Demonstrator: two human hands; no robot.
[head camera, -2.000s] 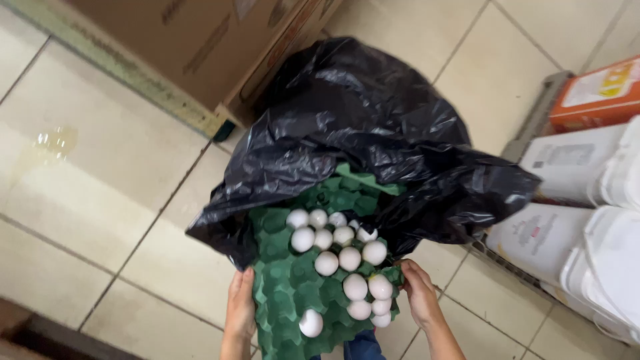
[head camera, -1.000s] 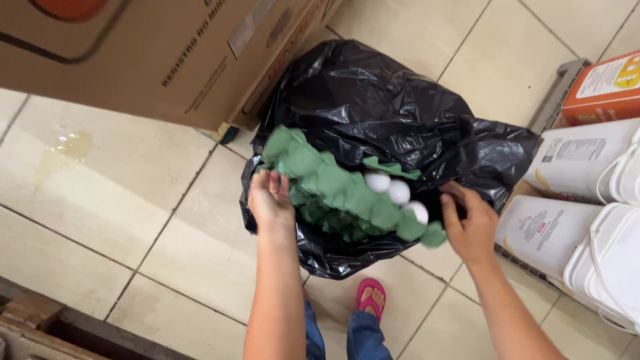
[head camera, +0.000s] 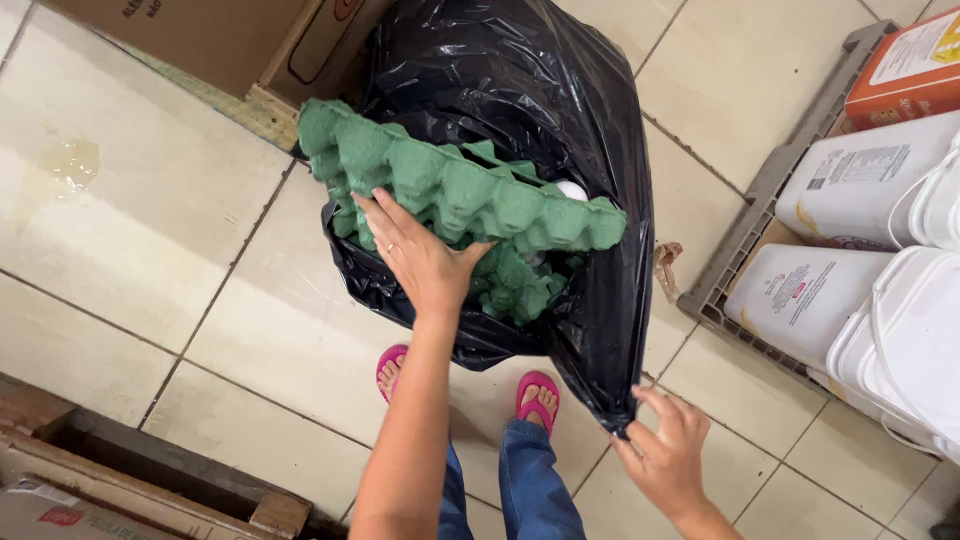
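A black plastic bag (head camera: 502, 82) stands open on the tiled floor before me. Tilted up in its mouth is a green pulp egg tray (head camera: 457, 180), its cupped underside facing me. My left hand (head camera: 427, 262) presses spread fingers against this tray; a ring shows on one finger. One white egg (head camera: 571, 190) peeks out behind the tray's right end. Crumpled green tray pieces (head camera: 517, 285) lie deeper in the bag, and the rest of its contents is hidden. At lower right my right hand (head camera: 664, 450) pinches the bag's edge and stretches it toward me.
Cardboard boxes (head camera: 202, 37) on a wooden pallet (head camera: 274, 112) border the bag at upper left. White lidded buckets (head camera: 810, 289) stand on a grey plastic pallet (head camera: 705, 292) at right. A clear spill (head camera: 71, 163) wets the floor at left. Another wooden pallet (head camera: 150, 480) is at lower left.
The egg tray, flat with many eggs on it two seconds ago, is now tipped up in the bag. My right hand has left the tray and taken hold of the bag's edge.
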